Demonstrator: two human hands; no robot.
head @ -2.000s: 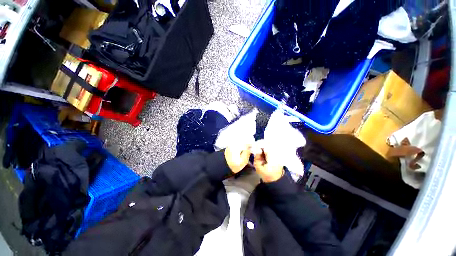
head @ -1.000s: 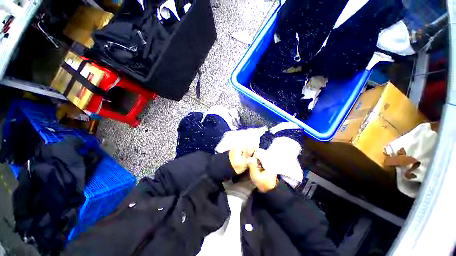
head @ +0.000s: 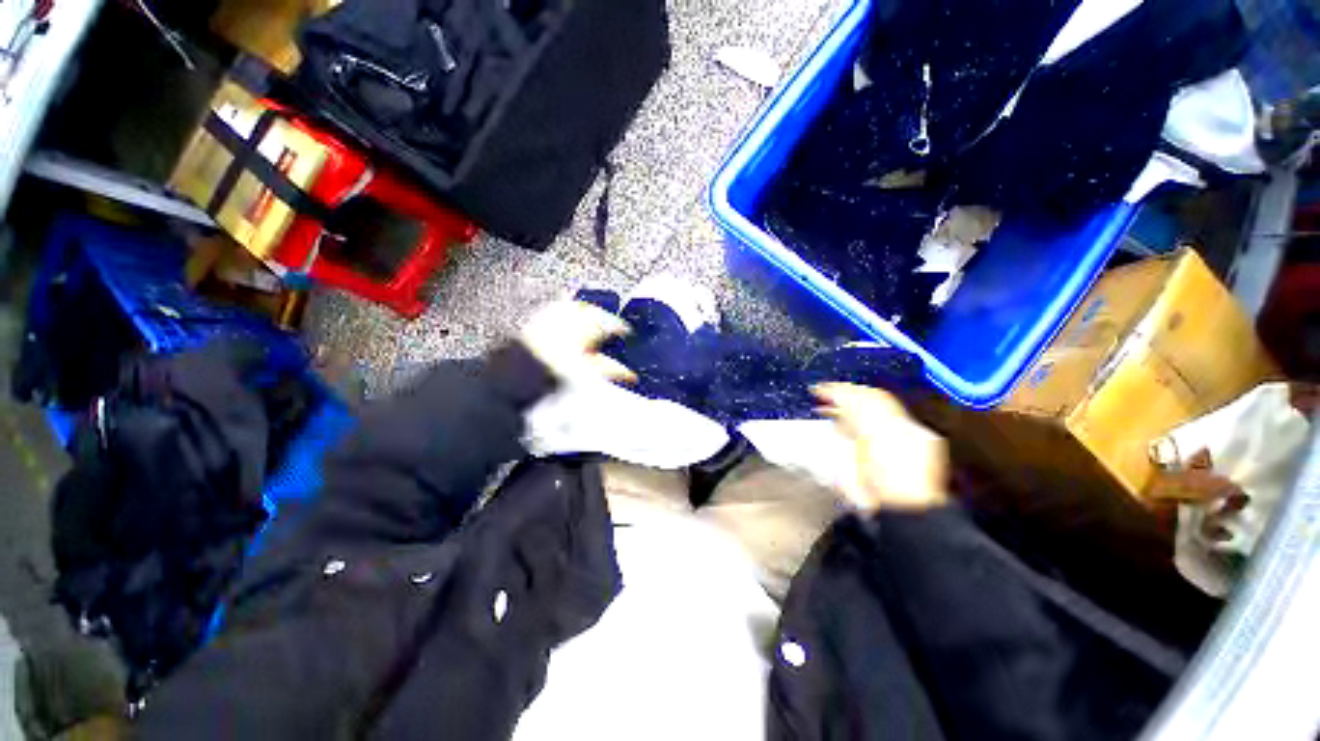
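Observation:
A navy garment (head: 709,369) with white flecks lies over my lap, spread between my hands. Its white panels (head: 630,427) lie nearer my body, one on each side. My left hand (head: 576,345) is at the garment's left part, its fingers closed on the cloth at the upper edge of the white panel. My right hand (head: 886,446) is at the right part, over the other white panel, blurred, with its fingertips on or just above the navy cloth. I cannot tell whether it grips. No tool shows.
A blue tub (head: 854,311) with navy garments stands ahead on the right, a carton (head: 1173,348) and white cloth bag (head: 1252,449) beside it. A black fabric bin (head: 579,130), red stool (head: 391,275) and blue crate (head: 311,449) with black clothing are on the left.
My hands were close together at the white panels and have moved wide apart. The garment now lies spread between them, with more navy cloth showing. The view has shifted slightly.

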